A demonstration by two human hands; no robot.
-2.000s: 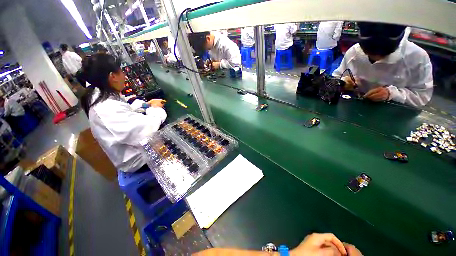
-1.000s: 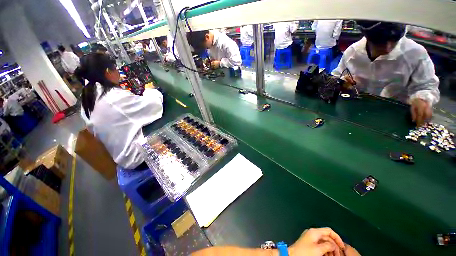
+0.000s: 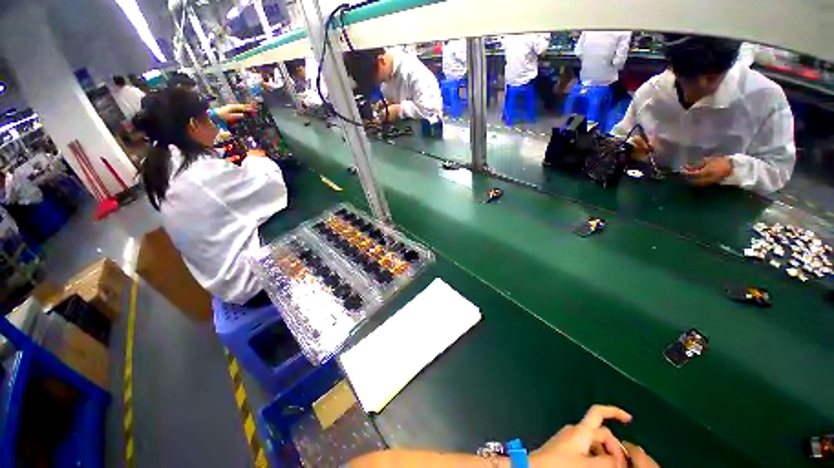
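My left hand (image 3: 583, 444) is at the bottom edge, with a blue band and a watch at the wrist. Its index finger is raised and the other fingers are bent. A small part of my right hand (image 3: 642, 458) shows beside it, cut off by the edge. A thin edge of something may show between the fingertips, too small to tell. Black electronic subassemblies with orange and white spots lie spaced along the green belt, one (image 3: 687, 347) nearest ahead and another (image 3: 749, 295) beyond it. One more (image 3: 822, 446) is at the right edge.
White adhesive sheets (image 3: 411, 345) lie left on the bench, beside a clear blister tray (image 3: 343, 274) of units. A metal post (image 3: 361, 146) rises behind. Loose white parts (image 3: 790, 251) lie across the belt. People in white coats sit left and opposite.
The belt units have moved right and nearer. My left index finger has lifted and spread from the others. The person opposite has drawn a hand back from the white parts.
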